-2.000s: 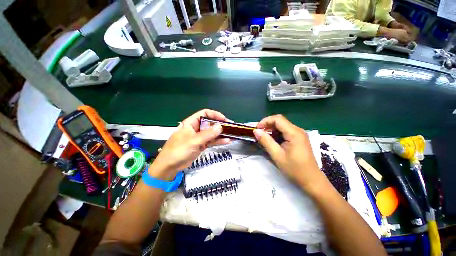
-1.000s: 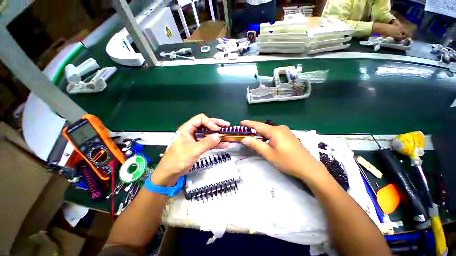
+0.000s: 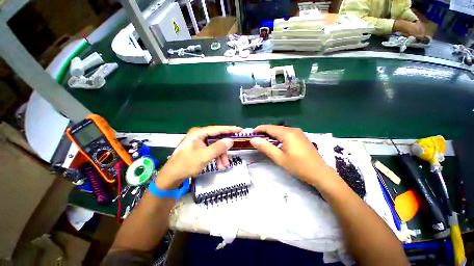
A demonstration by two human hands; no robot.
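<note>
My left hand [image 3: 200, 151] and my right hand [image 3: 283, 148] hold a dark bristle strip with pinkish teeth [image 3: 244, 134] between them, above the white cloth [image 3: 270, 202]. An amber-orange bar [image 3: 242, 144] shows along the strip's near side, between my thumbs. Both ends of the strip are hidden by my fingers. A silver-grey brush barrel part with black bristles along two sides [image 3: 221, 180] lies on the cloth below my left hand. My left wrist wears a blue band.
A multimeter [image 3: 99, 148] and solder reel [image 3: 140, 171] lie left. A dark pile of small parts [image 3: 349, 174], orange scraper [image 3: 406, 205], black tool [image 3: 422, 192] and yellow-headed tool [image 3: 430, 149] are right. A white housing [image 3: 273, 91] sits on the green belt [image 3: 176, 98]; a person's hands [image 3: 410, 28] show opposite.
The strip has turned in my hands, so its pinkish teeth now show along the far side. My right hand has shifted left, closer to my left hand. The housing on the belt has moved left.
</note>
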